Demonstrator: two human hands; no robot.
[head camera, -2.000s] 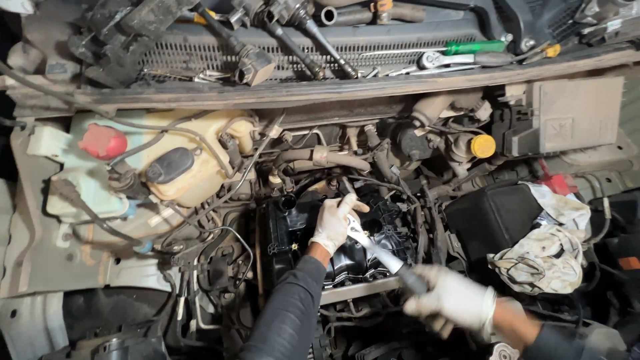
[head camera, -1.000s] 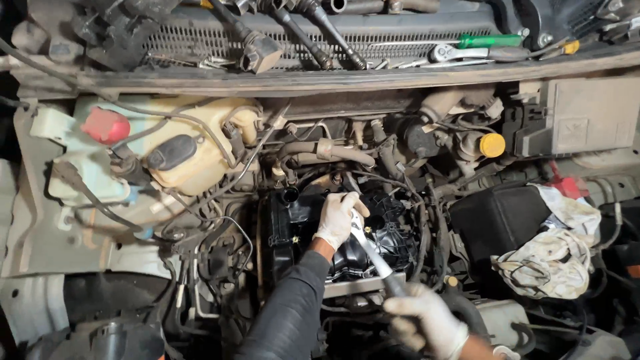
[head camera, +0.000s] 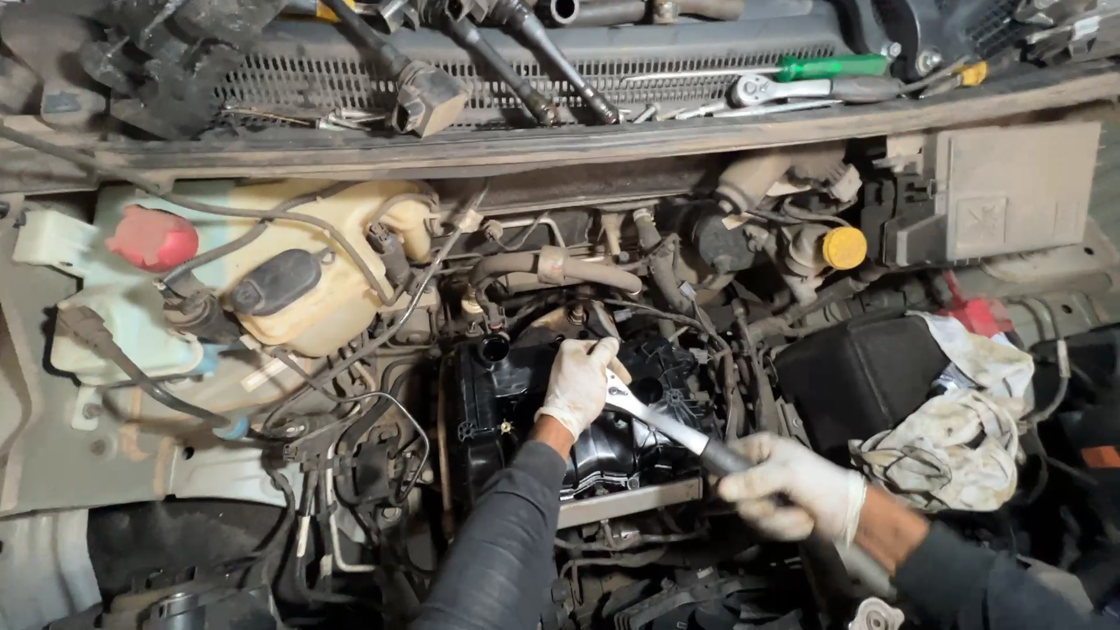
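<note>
A ratchet wrench (head camera: 661, 423) with a dark handle lies slantwise over the black plastic engine cover (head camera: 604, 451). My left hand (head camera: 582, 385), in a whitish glove, is closed round the ratchet's head; the fastener end below is hidden. Gloved too, my right hand (head camera: 792, 490) grips the handle's lower end and looks slightly blurred. A light metal bar (head camera: 632, 503) runs along the cover's near edge, beneath the wrench.
Ignition coils (head camera: 429, 96), a second ratchet (head camera: 787, 89) and a green-handled screwdriver (head camera: 831, 67) lie on the cowl. A soiled cloth (head camera: 949, 451) rests by the black battery cover (head camera: 862, 372). Left stands a reservoir with a red cap (head camera: 153, 239).
Both hands have stayed on the ratchet throughout. My right hand has swung the handle end a little, first toward the near edge, then back away from it.
</note>
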